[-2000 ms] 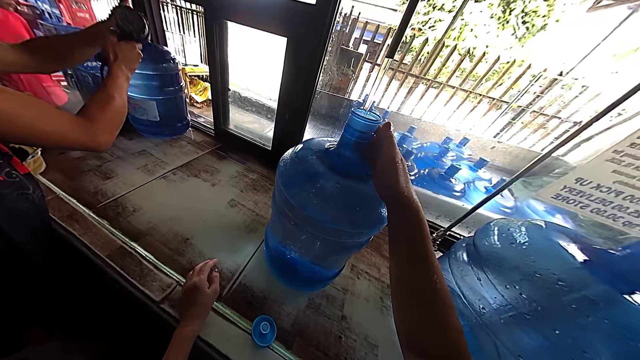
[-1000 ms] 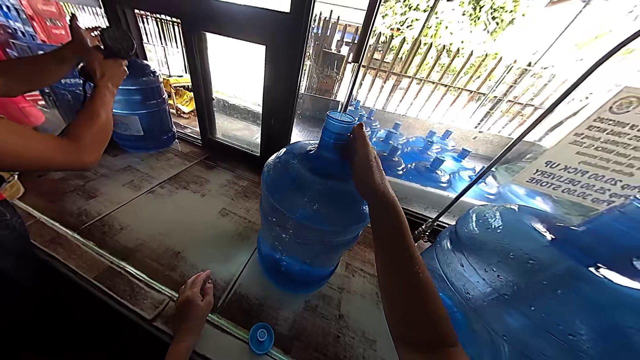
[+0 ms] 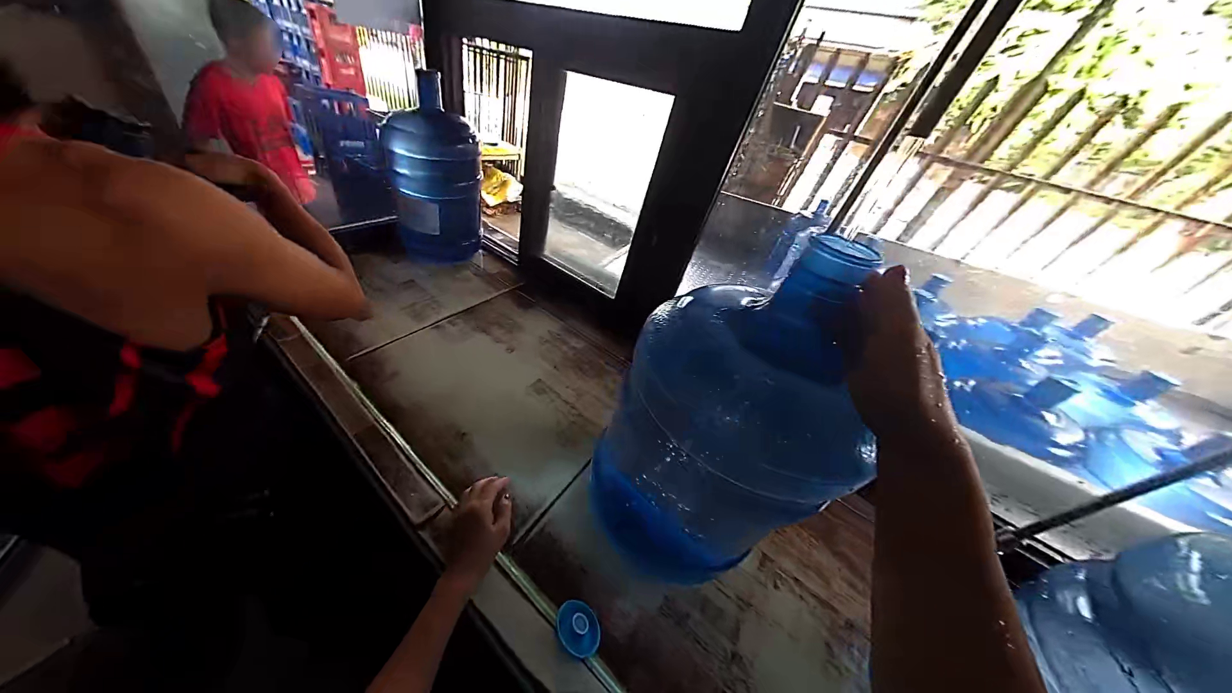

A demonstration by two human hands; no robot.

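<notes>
A large blue plastic water jug (image 3: 741, 414) leans on the tiled counter (image 3: 481, 385), its uncapped mouth up and some liquid low inside. My right hand (image 3: 890, 356) grips its neck from the right; the fingertips behind the neck are hidden. My left hand (image 3: 481, 520) rests at the counter's front edge, fingers curled, holding nothing that I can see. Close to its right, a round blue cap (image 3: 578, 628) lies on the edge strip of the counter.
Another blue jug (image 3: 433, 183) stands at the counter's far end, near a person (image 3: 144, 250) at the left. A second person (image 3: 250, 106) is behind. Several jugs (image 3: 1049, 375) lie beyond the window; one more large jug (image 3: 1136, 616) is at the lower right.
The co-worker's hands have left the far jug, and that person now leans lower at the left. The jug under my right hand tilts more. The view has turned left.
</notes>
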